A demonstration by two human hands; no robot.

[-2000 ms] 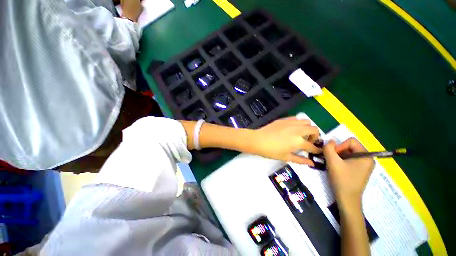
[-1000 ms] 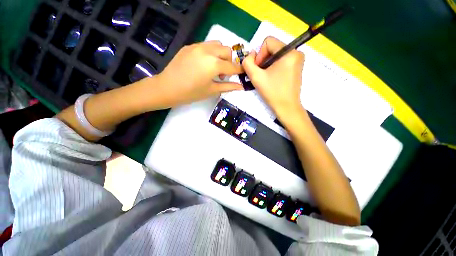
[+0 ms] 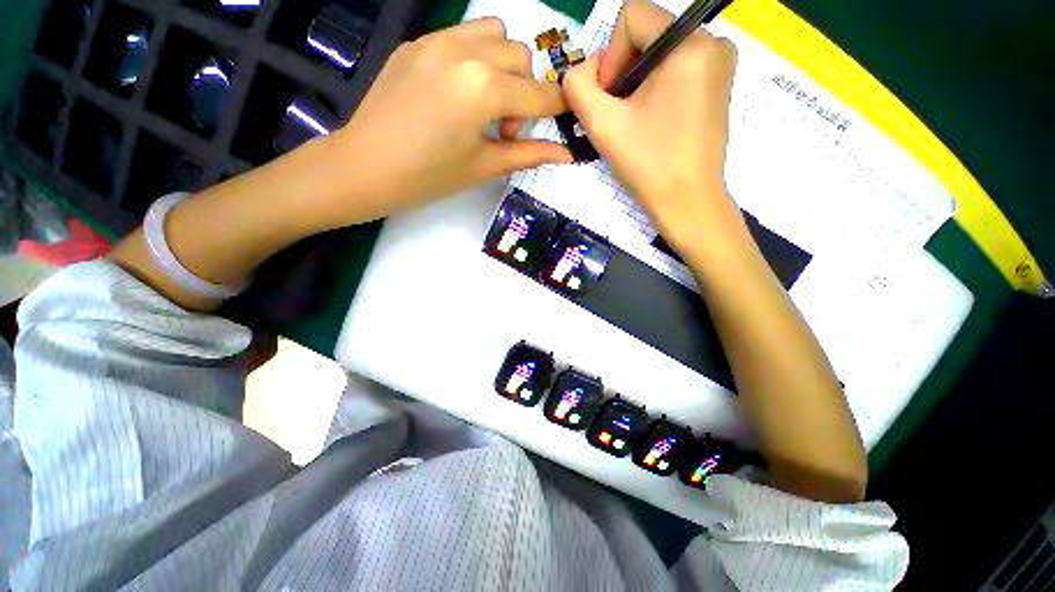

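Note:
My left hand (image 3: 463,110) pinches a small dark part with a gold-coloured flex area (image 3: 559,52) between thumb and fingers. My right hand (image 3: 665,121) holds a slim black pen or tool (image 3: 677,44), its upper end pointing up and right; its tip is hidden by the fingers at the part. Two lit smartwatch units (image 3: 517,231) sit at the left end of a long black strip (image 3: 659,303). Several more lit watch units (image 3: 573,399) stand in a slanting row on the white mat (image 3: 428,312), nearer to me. The right forearm crosses over the strip.
A black foam tray (image 3: 260,69) with shiny dark watches in its pockets lies at upper left. Printed paper sheets (image 3: 810,150) lie under the right hand, with a black pad (image 3: 775,249) on them. Yellow tape (image 3: 914,127) curves along the green bench at right.
The view has swung closer over the mat, so the tray is now at the upper left and the full near row shows. Both hands stay together at the small part, the pen still in my right hand.

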